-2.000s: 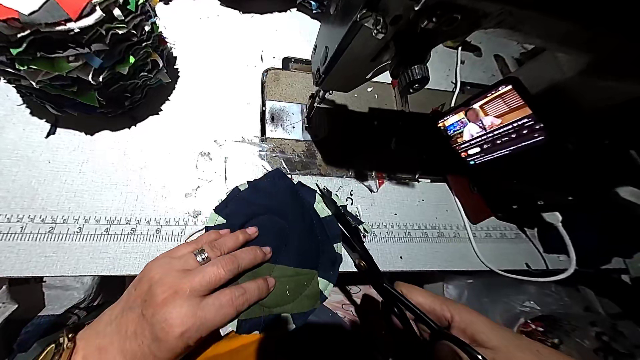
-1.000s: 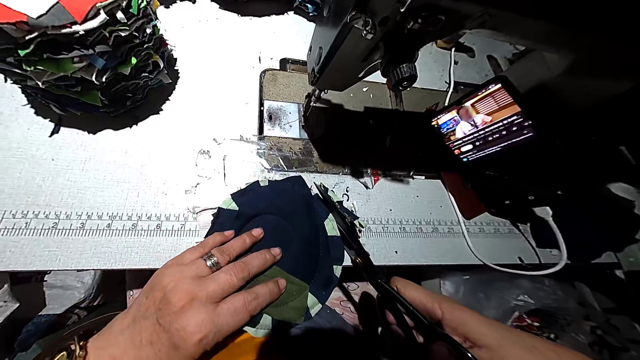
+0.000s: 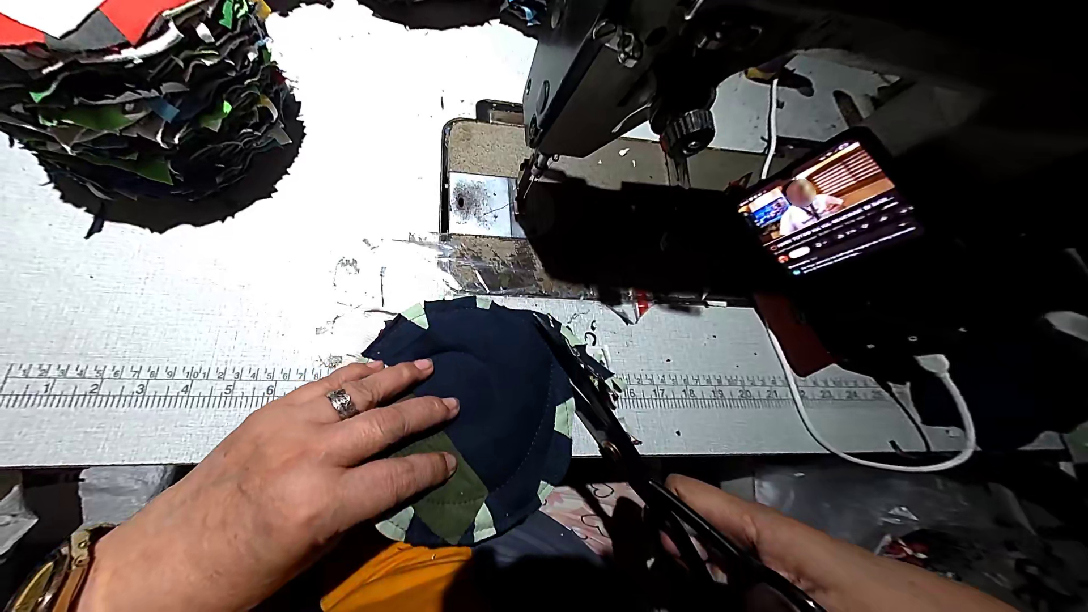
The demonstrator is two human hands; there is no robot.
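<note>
A round, stitched fabric piece (image 3: 501,382) in navy, olive and pale green lies over the table's front edge, its rim cut into tabs. My left hand (image 3: 340,450), with a ring on one finger, rests flat on its left side, fingers spread. My right hand (image 3: 765,535) holds black-handled fabric scissors (image 3: 608,442) at lower right; shadow hides part of the fingers. The blades lie along the piece's right edge, their tips pointing up and left. Small cut scraps lie beside the blades.
Behind the fabric stands a sewing machine (image 3: 586,76), its needle over a metal plate (image 3: 480,204). A tall stack of ragged fabric pieces (image 3: 161,127) is at upper left. A lit phone (image 3: 829,208) and a white cable (image 3: 816,433) are at right. A printed ruler (image 3: 170,387) runs along the table.
The round piece has turned under my left hand, and its olive patch now sits further left and lower. The scissors remain at its right edge in my right hand.
</note>
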